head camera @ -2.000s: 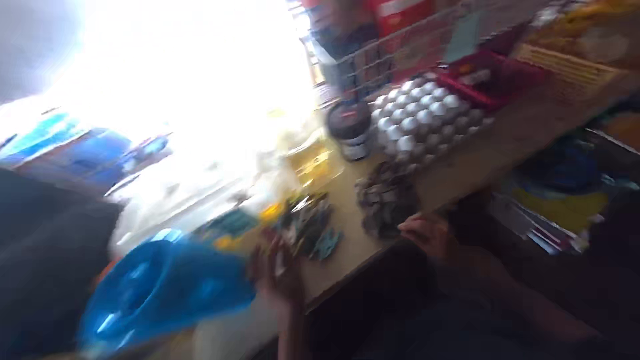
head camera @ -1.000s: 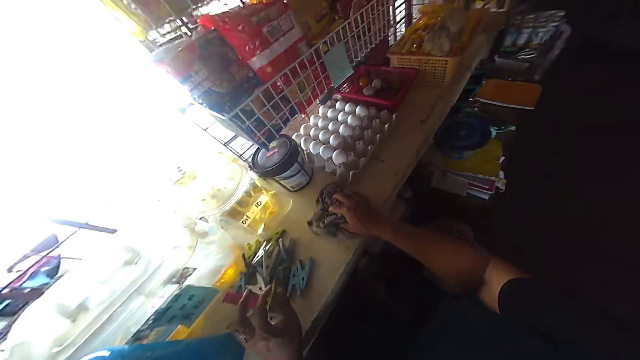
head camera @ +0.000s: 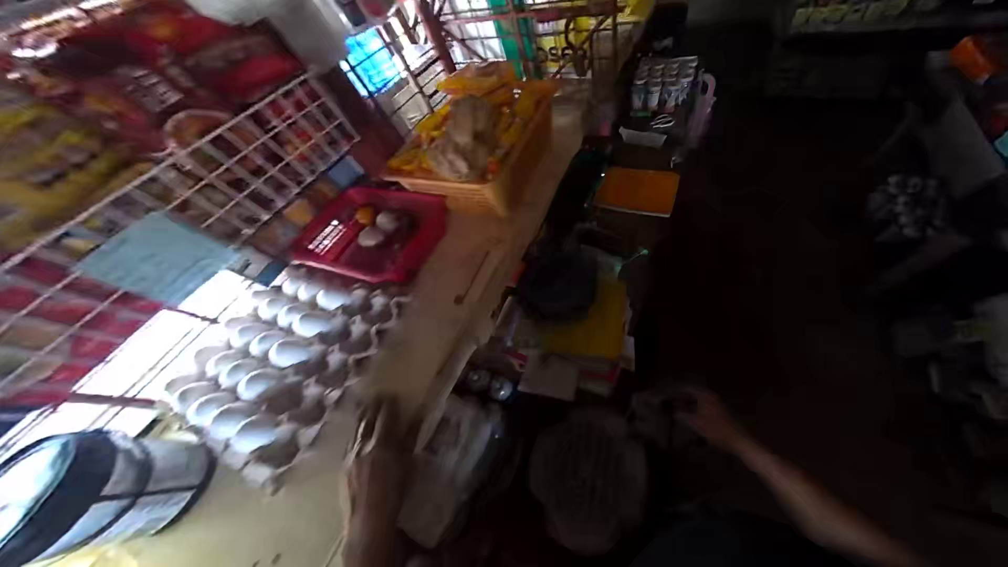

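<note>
My right hand (head camera: 705, 417) is at the lower right, beyond the counter's edge, closed on a dark bundle (head camera: 661, 409) whose kind is too dim to tell. At the counter's front edge my left hand (head camera: 382, 433) is a dark blur, near the carton tray of white eggs (head camera: 260, 378); its fingers and anything in it cannot be made out. A lidded tub (head camera: 150, 480) stands on the counter (head camera: 307, 504) at the lower left. Below and between the hands is a pale, round-topped thing (head camera: 587, 472), perhaps a stool seat.
Behind the eggs are a red plastic basket (head camera: 425, 236) with a few round items and a yellow basket (head camera: 504, 185) holding packets. A white wire rack (head camera: 260, 181) borders the counter. Lower right of the counter lie an orange notebook (head camera: 638, 190) and a yellow folder (head camera: 594, 323).
The view has swung right. My right hand has left the counter with the dark bundle, which lay there near the eggs. My left hand has moved from beside the clothespins to the counter's edge near the eggs.
</note>
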